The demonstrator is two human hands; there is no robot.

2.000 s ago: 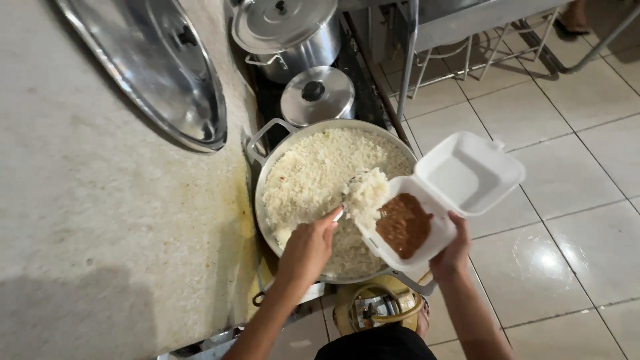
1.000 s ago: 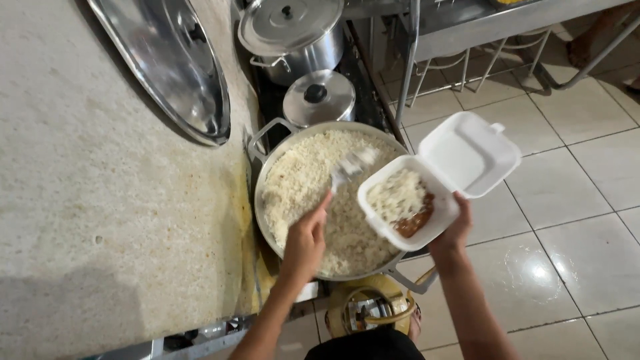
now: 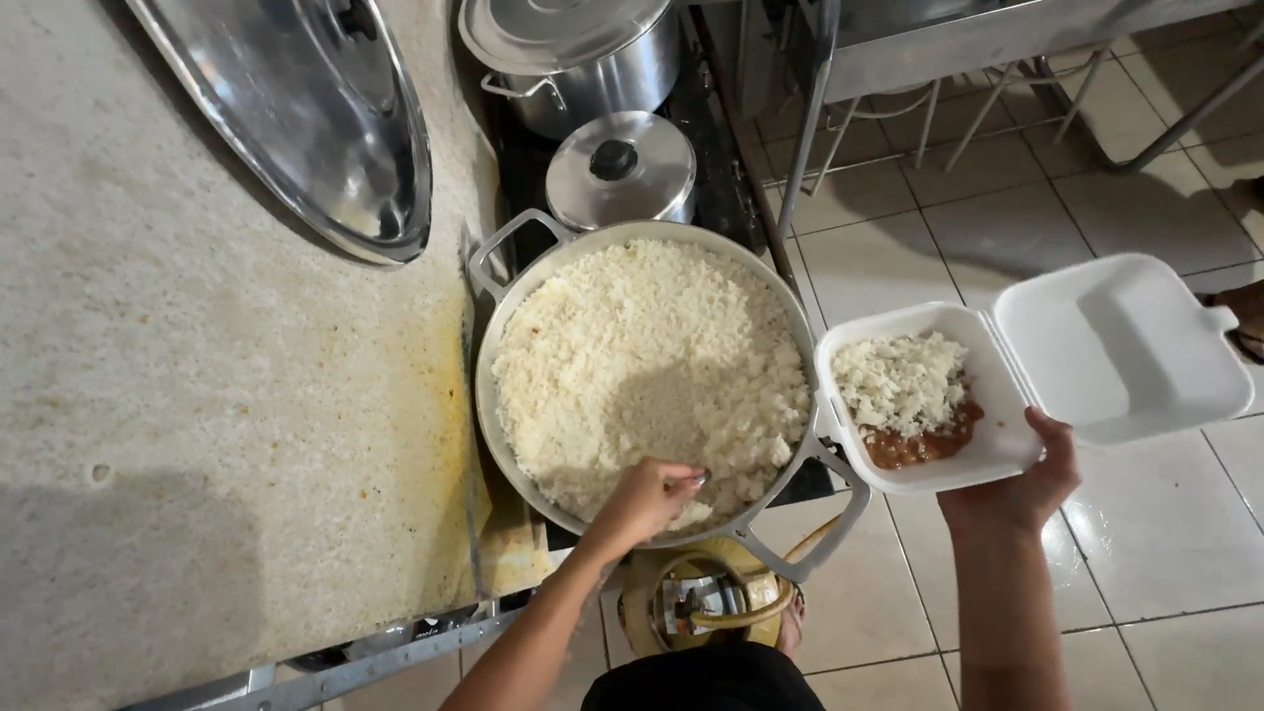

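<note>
A wide metal pot holds a deep layer of white cooked rice. My left hand is closed over the rice near the pot's near edge, around the handle of a metal serving spoon, which is almost wholly hidden by the fingers and rice. To the right of the pot, my right hand supports an open white foam clamshell container from below and at its side. Inside its base, rice lies over brown beans in sauce, which show along the near side. The container's lid hangs open to the right.
Behind the pot, a small lidded pot and a larger lidded pot stand on the stove. A big metal lid rests on the stone counter at left. Below is a yellow gas cylinder. A person's foot shows at right.
Rice was put over the beans in the container. My left hand has gone back down to the rice, toward the pot's near edge. The container has moved right, away from over the pot.
</note>
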